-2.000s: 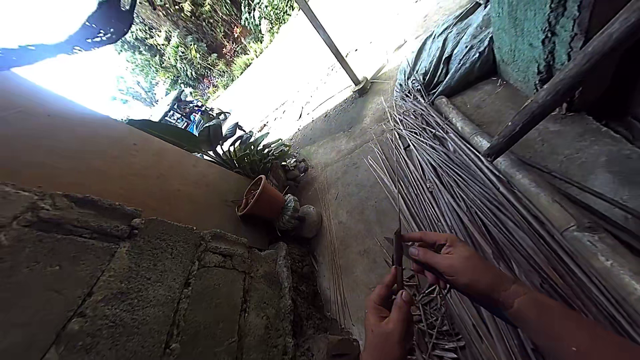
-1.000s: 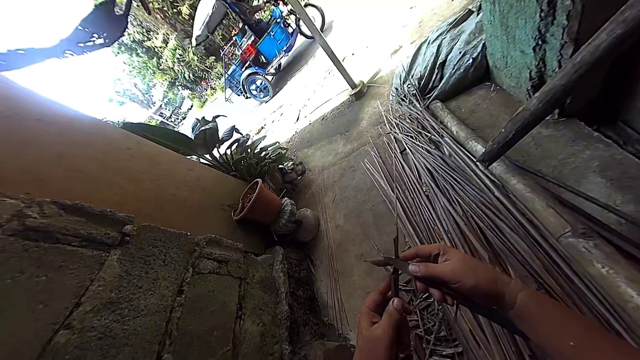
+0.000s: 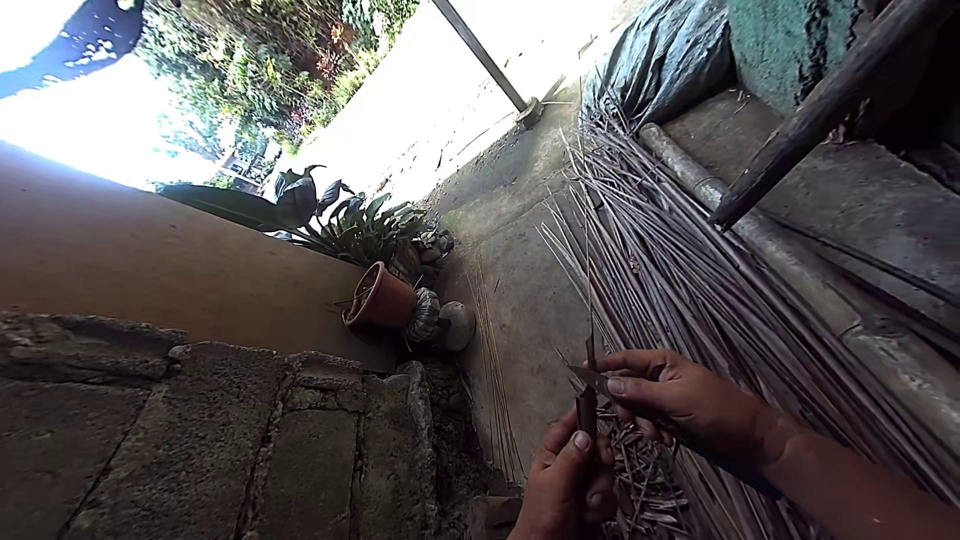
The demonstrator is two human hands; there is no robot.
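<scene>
My left hand (image 3: 566, 472), low in the view, grips the lower end of a dried brown palm leaflet (image 3: 586, 411). Its thin midrib (image 3: 590, 285) runs up from there past the fingers. My right hand (image 3: 660, 397) pinches a small dark blade (image 3: 592, 379) between thumb and fingers, set across the leaflet just above my left hand. The blade's handle is hidden in my right palm. Beyond my hands lies a large pile of dried palm leaflets (image 3: 675, 277). Leaf scraps (image 3: 649, 480) are on the ground below my right hand.
A bamboo pole (image 3: 810, 285) borders the pile, and a dark wooden pole (image 3: 810, 112) slants above it. Thin stripped midribs (image 3: 495, 382) lie on the concrete floor (image 3: 517, 300). At left are a block wall (image 3: 202, 435), a clay pot (image 3: 381, 300), a striped gourd (image 3: 424, 315) and a rounded stone (image 3: 455, 327).
A blue tricycle seen on the bright path one second ago is out of sight. My hands stay close together, with the blade at the leaflet.
</scene>
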